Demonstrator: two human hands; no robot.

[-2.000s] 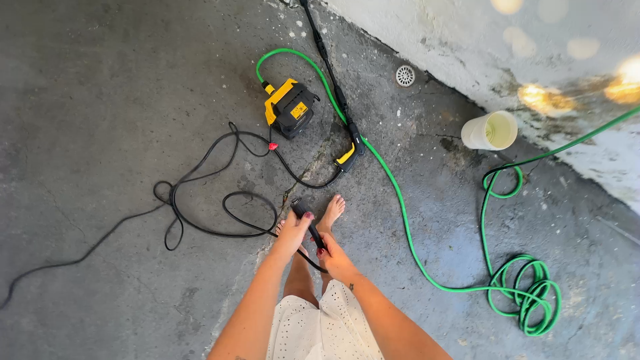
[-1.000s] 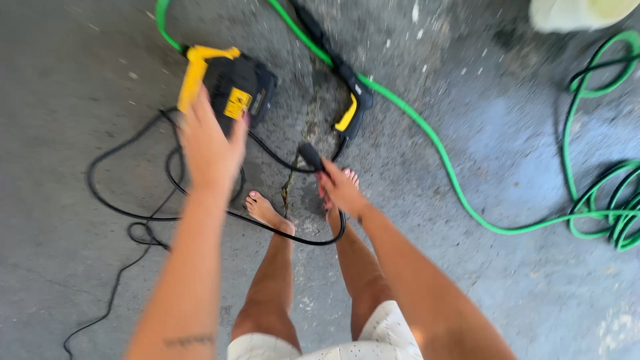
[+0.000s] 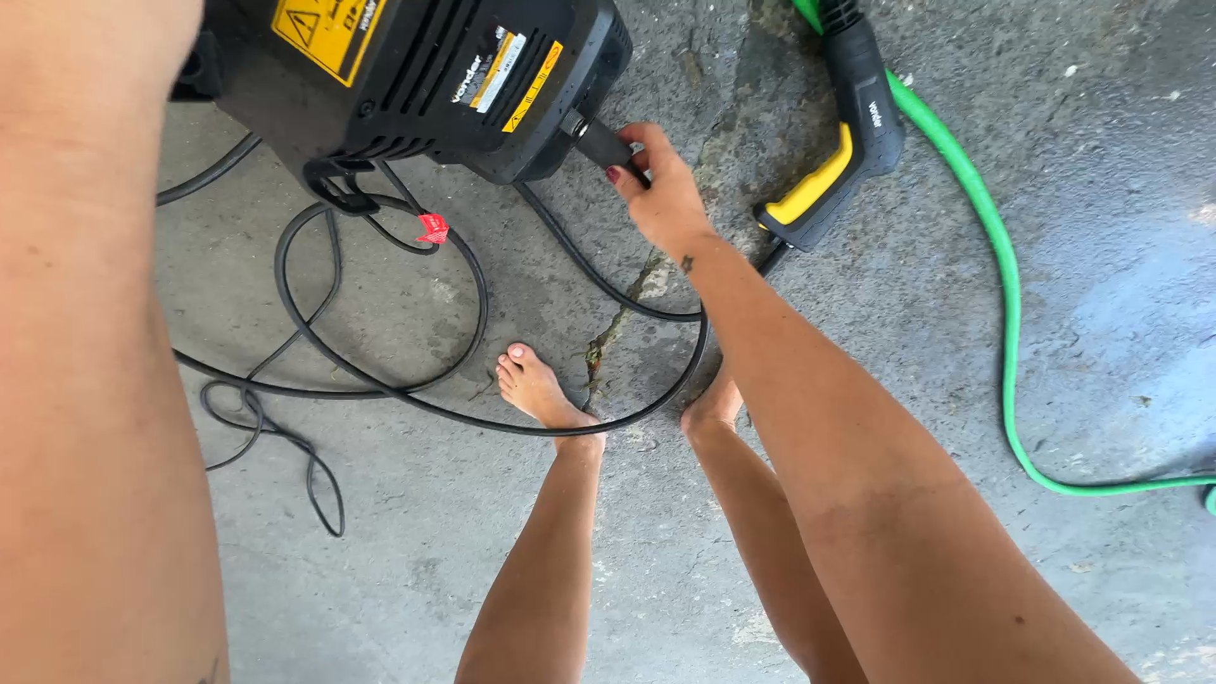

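A black Vonder pressure washer (image 3: 408, 85) with yellow labels fills the upper left, close to the camera. My right hand (image 3: 665, 185) grips the dark connector of the high-pressure hose (image 3: 604, 144), whose tip meets the metal fitting on the washer's end; whether it is seated I cannot tell. My left arm runs up the left edge, but the left hand is beyond the frame. The black spray gun (image 3: 845, 142) with a yellow trigger lies on the floor to the right of my right hand.
Black hose (image 3: 480, 304) loops over the floor and across my left ankle. A thin power cord (image 3: 323, 475) coils at the left, near a red tag (image 3: 433, 228). The green hose (image 3: 1009, 313) curves down the right side. My bare feet stand beside a crack in the concrete floor (image 3: 608, 347).
My right hand has brought the hose connector up to the washer's fitting. My left hand, over the washer a second ago, has left the view. The washer appears much nearer.
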